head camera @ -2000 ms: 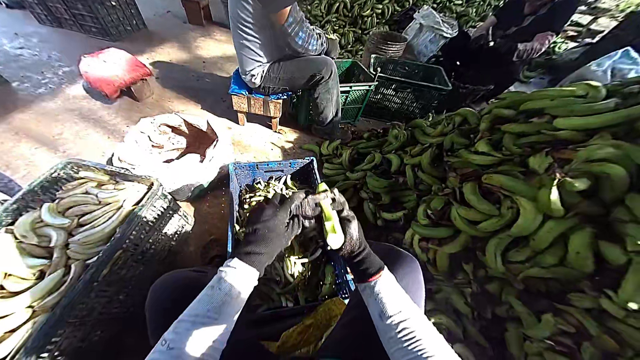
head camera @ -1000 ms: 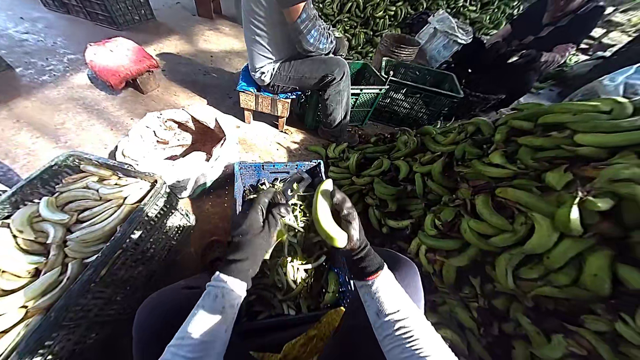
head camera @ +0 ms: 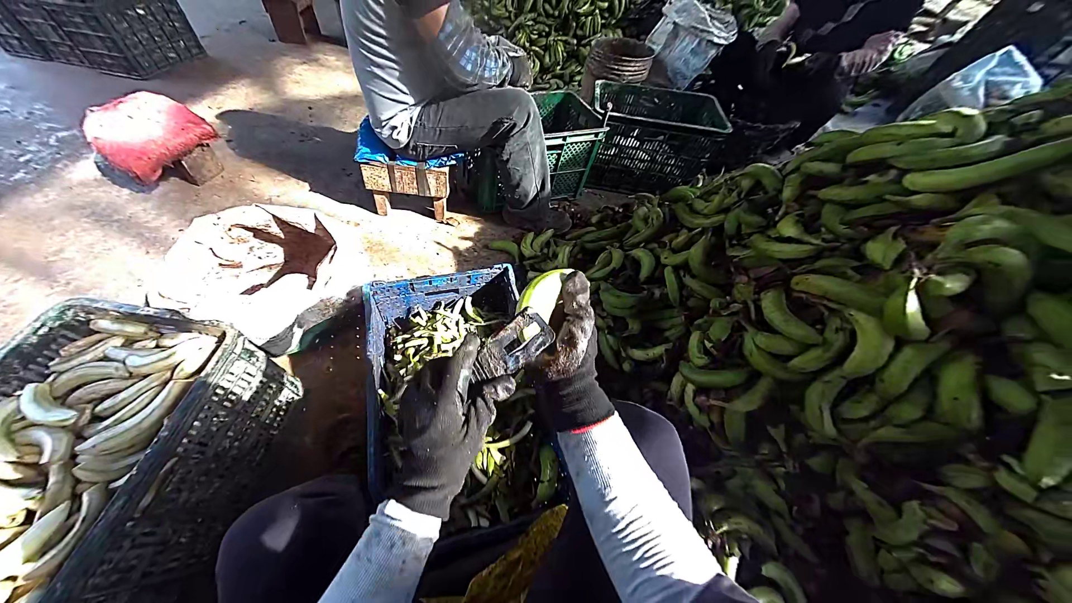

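My left hand (head camera: 444, 419), in a dark glove, grips a dark-handled peeler (head camera: 512, 342) over the blue plastic crate (head camera: 375, 335). The tool's head lies against a partly peeled green plantain (head camera: 543, 293). My right hand (head camera: 574, 343), also gloved, holds that plantain upright from its right side, with the fingers behind it. Green strips of peel (head camera: 435, 335) fill much of the crate between my knees. Peeled plantains (head camera: 126, 402) lie in a black plastic crate (head camera: 226, 419) at the left. The lower end of the held plantain is partly hidden by the tool and glove.
A large heap of green plantains (head camera: 837, 335) spreads along the right. An open white sack (head camera: 251, 276) stands beyond the left crate. A person (head camera: 469, 109) sits on a wooden stool (head camera: 406, 180) ahead, near green crates (head camera: 657, 134). Another person (head camera: 804, 59) is at the upper right.
The tool in my left hand has come against the plantain, which stood apart from it a second ago. More pale flesh shows on the plantain than two seconds ago.
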